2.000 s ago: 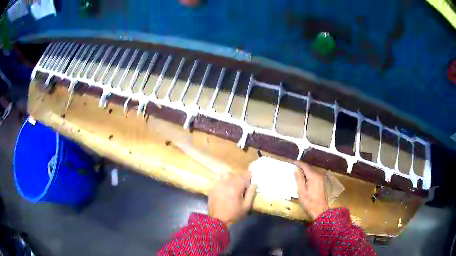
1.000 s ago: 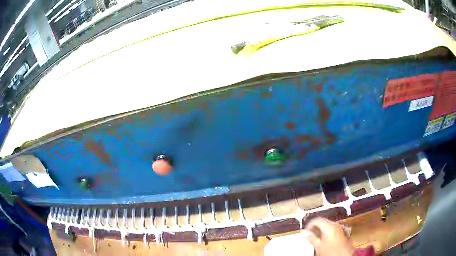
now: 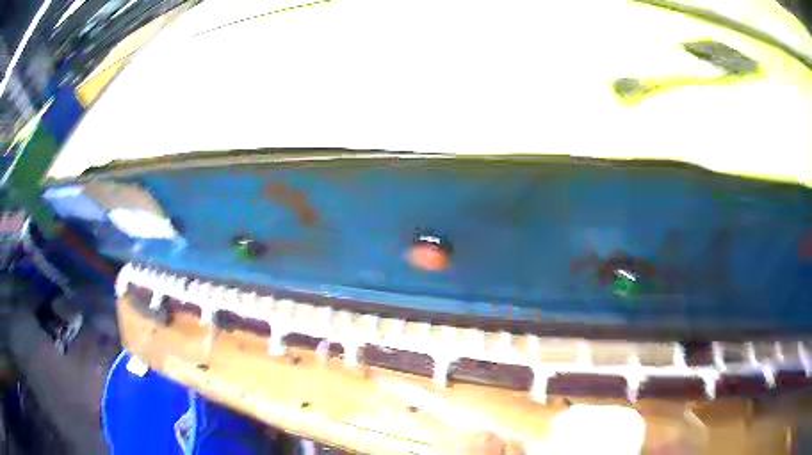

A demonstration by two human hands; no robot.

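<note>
The white cut pieces (image 3: 596, 431) lie at the bottom edge, over the wooden front ledge (image 3: 258, 373). A small blurred skin-toned shape left of them looks like fingertips of my left hand (image 3: 488, 443), cut off by the frame; its grip cannot be told. My right hand cannot be made out; a blurred tan patch lies right of the pieces. The white offcut web (image 3: 445, 355) stretches along the bed behind the ledge, with narrow slots at left and wider openings at right.
The blue press beam (image 3: 516, 231) spans the view behind the web, with a red button (image 3: 429, 252) and green buttons (image 3: 625, 281). White sheet stock (image 3: 374, 89) covers its top. A blue bin (image 3: 147, 413) stands below the ledge at lower left.
The view has tilted up from the bed to the beam, then swung left, bringing the bin back in. The right hand, earlier on the white pieces, can no longer be made out.
</note>
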